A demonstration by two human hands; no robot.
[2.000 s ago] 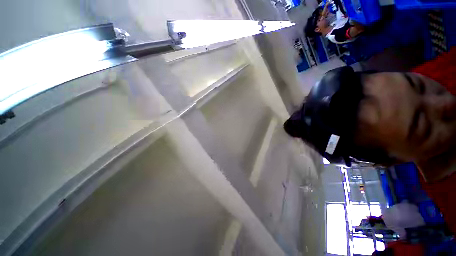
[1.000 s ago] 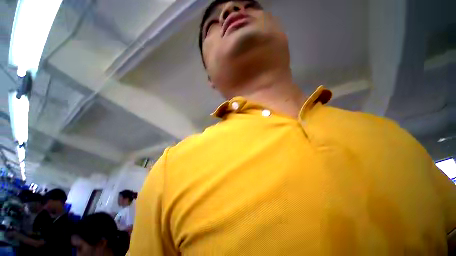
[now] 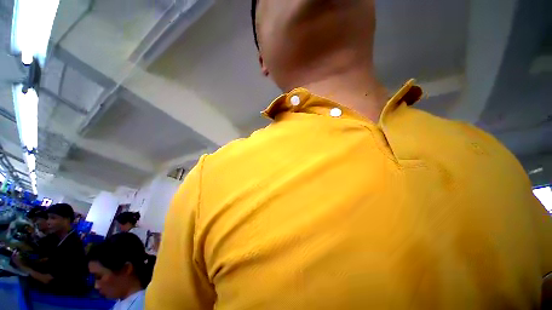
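A person in a yellow polo shirt [image 3: 339, 212] stands very close in front of the camera and fills the middle and right of the view. The camera looks up at the chest, the open collar with two white buttons, and the neck. The head is cut off by the top edge. Neither my left hand nor my right hand is in the picture. No held object shows.
At lower left, a person with dark tied hair [image 3: 121, 266] looks down, and a person in black [image 3: 63, 248] sits by a blue-edged bench [image 3: 54, 300]. Others are behind. Strip lights [image 3: 25, 115] run along the ceiling at left. A bright window [image 3: 545, 197] shows at right.
Two seconds ago the view was sideways, with a person in a black cap; now it is upright. Since one second ago, the yellow-shirted person's face has gone above the top edge.
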